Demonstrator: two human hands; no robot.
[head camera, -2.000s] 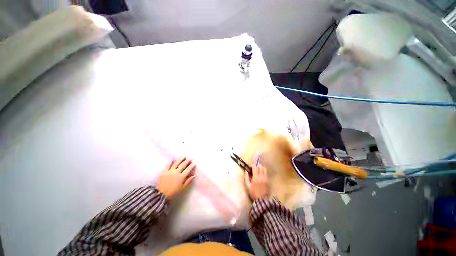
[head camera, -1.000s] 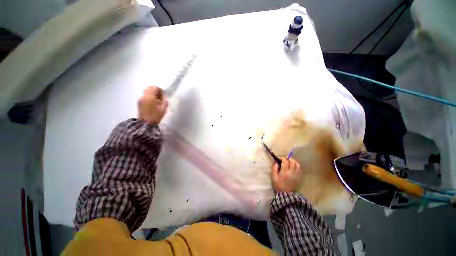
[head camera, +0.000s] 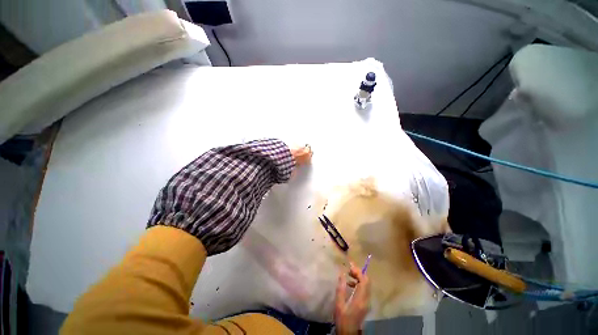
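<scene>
My left hand (head camera: 301, 156) reaches across the white table cover (head camera: 144, 190), mostly hidden by its checked sleeve. Whether it holds anything cannot be told. My right hand (head camera: 352, 302) is near the front edge, with a thin purple-tipped marking pen (head camera: 366, 264) between its fingers. The black thread snips (head camera: 334, 233) lie on the cover just beyond my right hand, not touching it. The pinkish clear ruler (head camera: 282, 267) lies slanting between my left sleeve and my right hand, faint and partly hidden by the sleeve.
A steam iron (head camera: 459, 265) with an orange handle stands at the right end beside a brown scorch stain (head camera: 387, 226). A small bottle (head camera: 366, 90) stands at the back. A blue hose (head camera: 498, 161) runs off right. A long padded beige shape (head camera: 98, 65) is back left.
My left hand has moved right and away across the table. The snips, earlier held in my right hand, now lie loose on the cover. The pen is still in my right hand. The view has shifted.
</scene>
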